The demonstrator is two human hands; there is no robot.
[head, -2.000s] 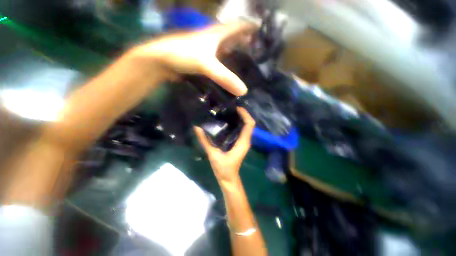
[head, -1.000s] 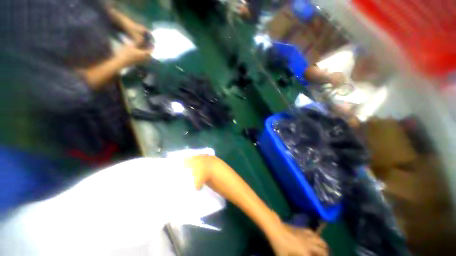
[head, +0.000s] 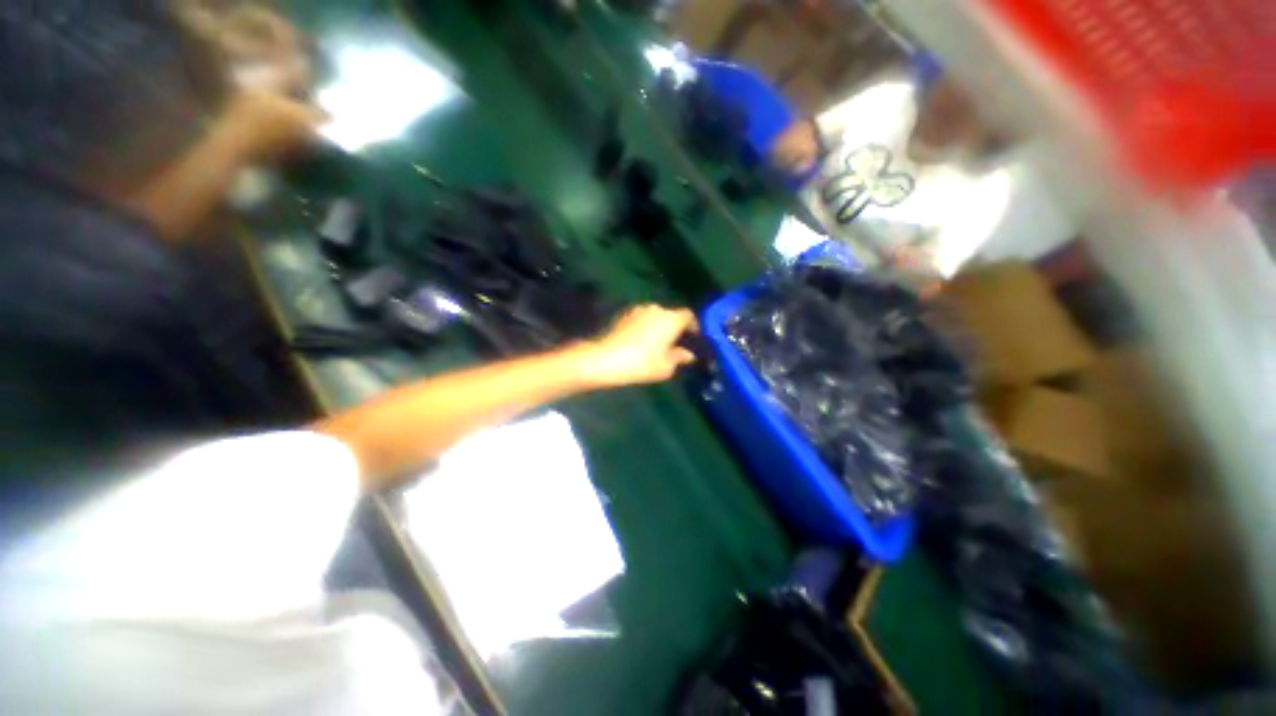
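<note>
My left hand (head: 644,347) reaches out on a bare forearm from a white sleeve. Its fingers are bent, next to the near upper corner of a blue bin (head: 791,455). Something dark is at the fingertips, but blur hides whether it is held. The bin is full of black units in shiny clear film (head: 854,385). A glaring white stack (head: 511,539) lies on the green bench below my forearm. Loose black units and cords (head: 490,259) lie in a heap beyond the forearm. My right hand is not in view.
A person in dark clothing (head: 84,280) is at the left, hands near another white stack (head: 385,95). Another person in a white top (head: 875,175) is across the bench. More black units (head: 784,650) lie at the bottom. Cartons (head: 1029,336) and a red basket (head: 1161,84) are at the right.
My left hand has moved from the lower end of the blue bin up and left to its upper corner. The white stack is now less covered by my sleeve. The view has shifted slightly.
</note>
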